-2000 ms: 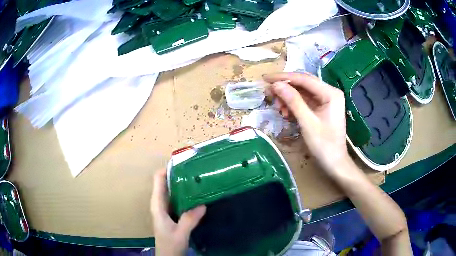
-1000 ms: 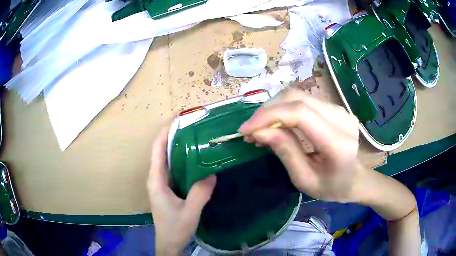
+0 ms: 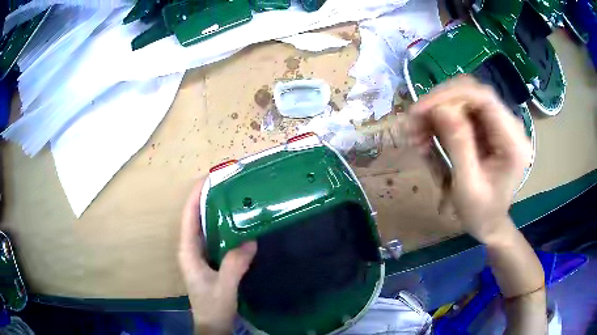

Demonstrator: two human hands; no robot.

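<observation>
My left hand [image 3: 213,275] grips the near-left side of a glossy green car body shell [image 3: 281,176], thumb over the edge of its dark recess. The tail with two red lights faces away from me, and two small dark holes show in the green tail panel. My right hand [image 3: 468,144] is raised to the right of the shell, over another green body, and is blurred by motion. A faint, blurred thin streak extends left from its fingertips; whether the fingers still pinch the stick is unclear. A small white dish [image 3: 302,98] sits on the cardboard beyond the shell.
Crumpled white tissue [image 3: 347,124] lies beside the dish. White sheets [image 3: 111,124] cover the far left, with green lids [image 3: 208,19] on them. Other green bodies [image 3: 452,52] stand at the right. Spotted brown cardboard [image 3: 163,216] covers the bench, which has a green edge [image 3: 118,303].
My right hand dipped at the dish, then held a thin tan stick at the shell's left hole, and has now moved away right. My left hand still holds the shell.
</observation>
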